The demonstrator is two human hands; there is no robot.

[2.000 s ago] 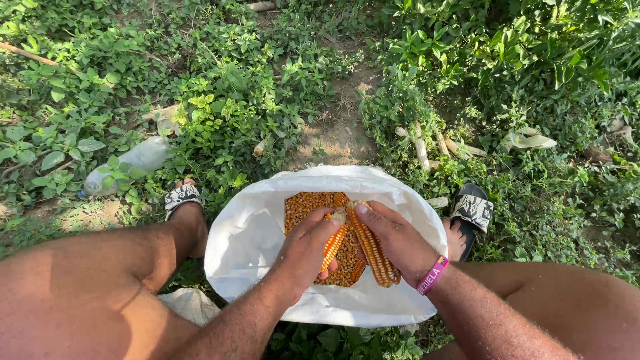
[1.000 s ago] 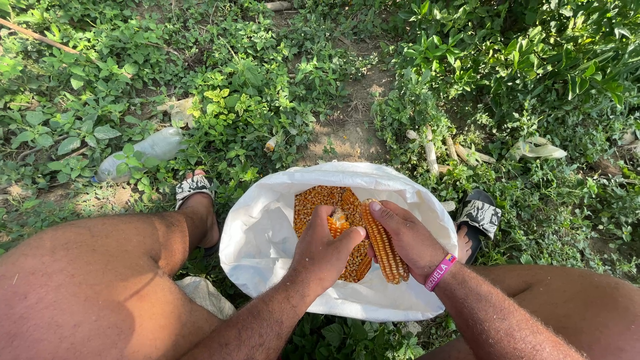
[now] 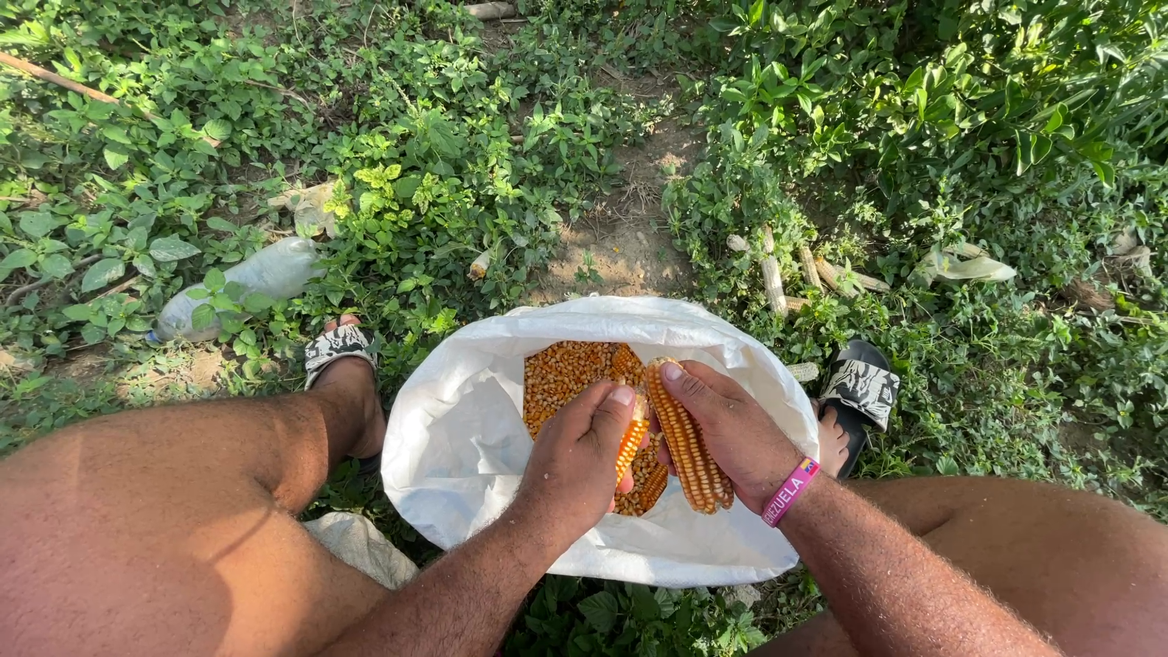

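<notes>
Between my knees a white woven sack stands with its mouth wide and its rim rolled, holding loose orange corn kernels and some ears of corn. Over the kernels my left hand grips an ear of orange corn, mostly hidden by the fingers. My right hand, with a pink wristband bearing writing, holds a second, larger ear of corn, tilted with its tip down to the right. The upper ends of the two ears are close together; whether they touch is hard to tell.
Green weeds cover much of the ground around a bare soil patch. A plastic bottle lies at the left, pale corn cobs at the right. My sandalled feet flank the sack, and a pale cloth or sack lies by my left leg.
The ear in my right hand leans at much the same slant as before. My left hand has shifted on its ear, which showed more of its length two seconds ago.
</notes>
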